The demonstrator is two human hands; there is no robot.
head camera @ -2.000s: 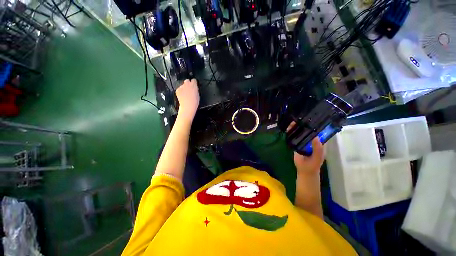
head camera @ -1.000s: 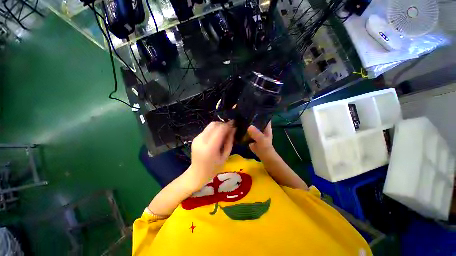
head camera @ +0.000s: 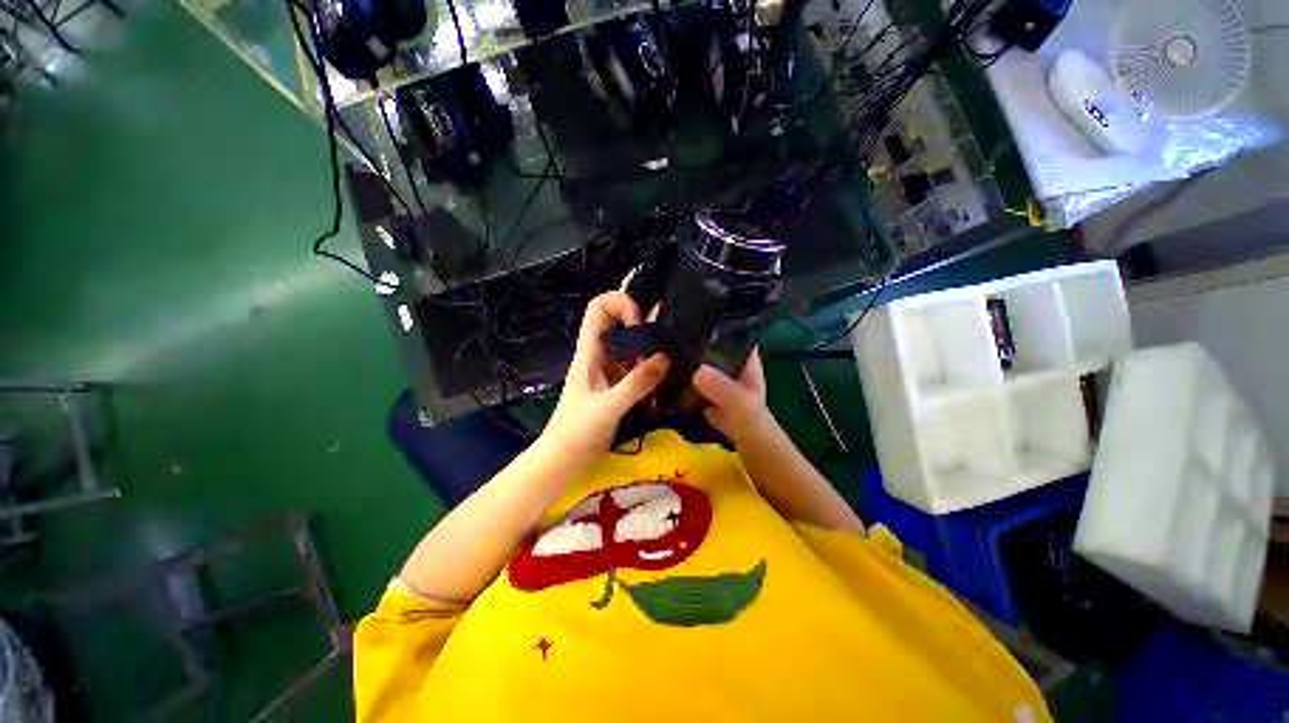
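Note:
A black camcorder (head camera: 718, 297) is held close in front of my chest, its silver-ringed lens end pointing away from me. My right hand (head camera: 737, 396) grips its near right side. My left hand (head camera: 605, 374) is at its left side, with thumb and fingers closed on a small dark strap-like piece (head camera: 636, 341). I cannot tell for sure whether that piece is the hand strap or a cover. The near end of the camcorder is partly hidden by my fingers.
Clear shelves (head camera: 544, 34) with black camcorders and hanging cables stand beyond the dark bench (head camera: 438, 328). A foam tray (head camera: 926, 405) is on a blue crate at the right, with a white foam block (head camera: 1180, 487) beside it. A fan (head camera: 1180, 54) and a white oval device (head camera: 1096, 102) are at upper right.
My left hand has come from the bench's far left to the camcorder. My right hand has brought the camcorder in from the right. The lit blue screen no longer shows.

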